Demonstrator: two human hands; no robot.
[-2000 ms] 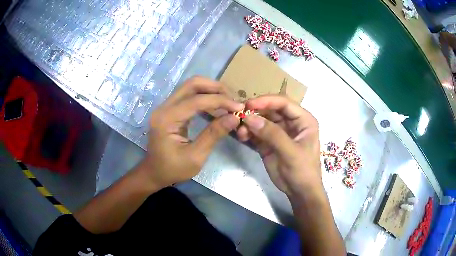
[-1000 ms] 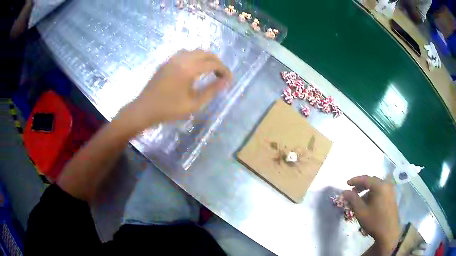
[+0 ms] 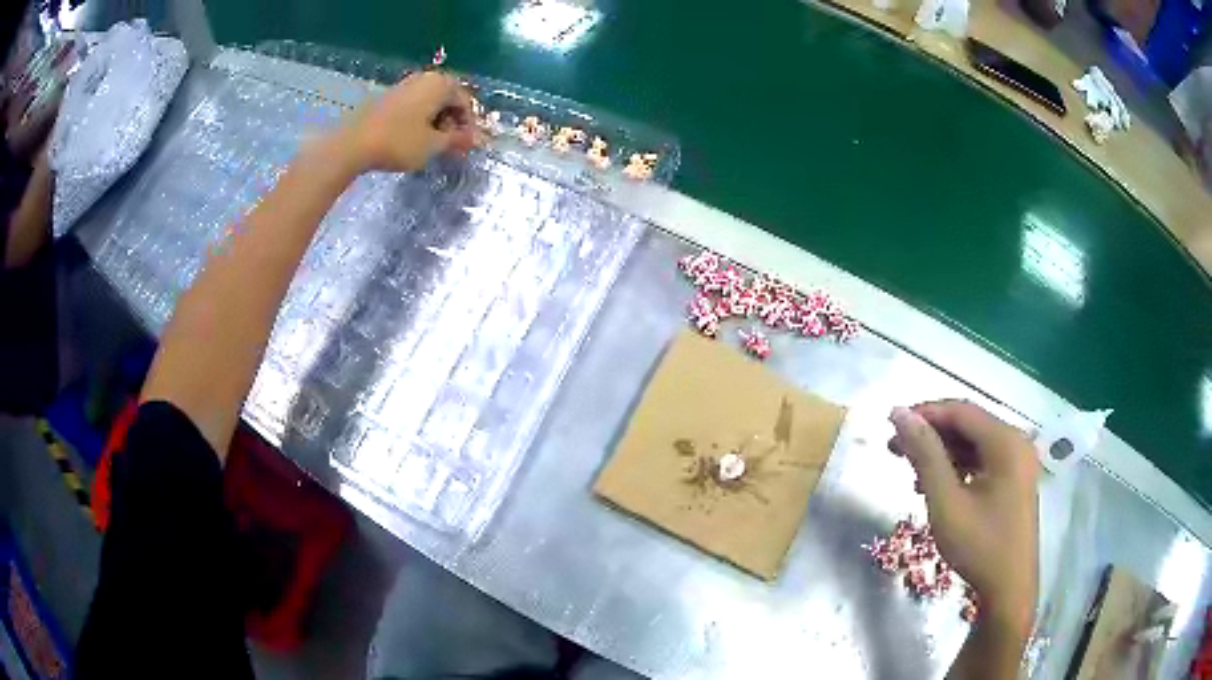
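Observation:
My left hand (image 3: 423, 122) is stretched to the belt-side edge, its fingertips at a row of peach pieces (image 3: 569, 138) in a narrow clear strip. Whether it grips one is hidden. My right hand (image 3: 977, 485) is raised right of the tan board, thumb and index finger close together; I cannot tell if a tiny part is between them. The tan board (image 3: 665, 438) has brown stains and a white dab (image 3: 731, 466). A pile of red-and-white parts (image 3: 764, 299) lies behind the board; a second pile (image 3: 912, 558) lies beside my right hand.
A large clear pocketed tray (image 3: 452, 359) lies left of the board. The green belt (image 3: 851, 173) runs along the far side. A white nozzle-like item (image 3: 1071, 436) sits at the belt edge. A second board (image 3: 1123, 631) is at lower right. Another person's arm is at far left.
My hands have parted from the small red-and-pale piece they held together. My left hand has moved far left to the peach row; my right hand has moved right. The view has shifted left.

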